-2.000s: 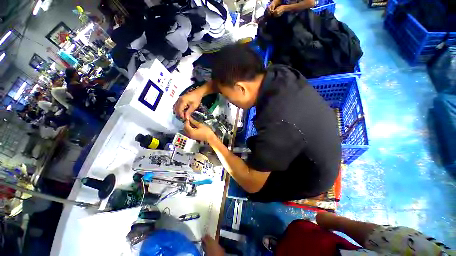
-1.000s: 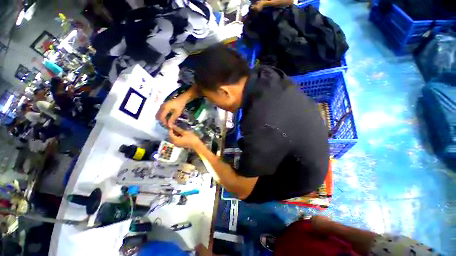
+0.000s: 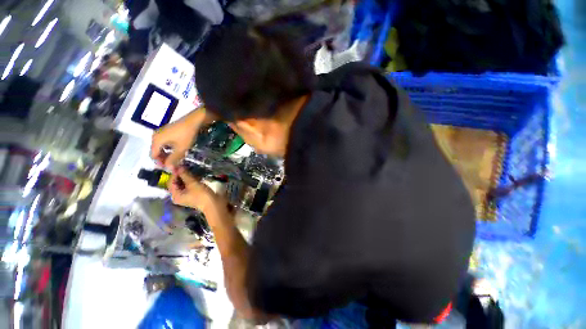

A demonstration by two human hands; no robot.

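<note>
Neither of my hands is in view. Nearest in front of me, a person in black (image 3: 366, 199) bends over the white table (image 3: 96, 292), both hands close together above the table near a black bottle with a yellow label (image 3: 154, 178). What the fingers hold is too blurred to tell. The green bowl feeder (image 3: 232, 142) shows partly behind their forearm. The pale sewing machine (image 3: 151, 225) is blurred below the hands. A blue plastic bag (image 3: 172, 310) lies at the bottom, cut off by the edge.
The white control box (image 3: 138, 114) with a dark-framed screen stands at the table's far side. A blue crate (image 3: 523, 173) with brown cardboard inside is behind the person. Dark cloth (image 3: 475, 35) is heaped at the upper right. Blue floor (image 3: 568, 257) shows at the right.
My view has moved closer to the person in black, who now fills the middle and hides more of the table. The patterned sleeve and red cloth at the bottom have left view.
</note>
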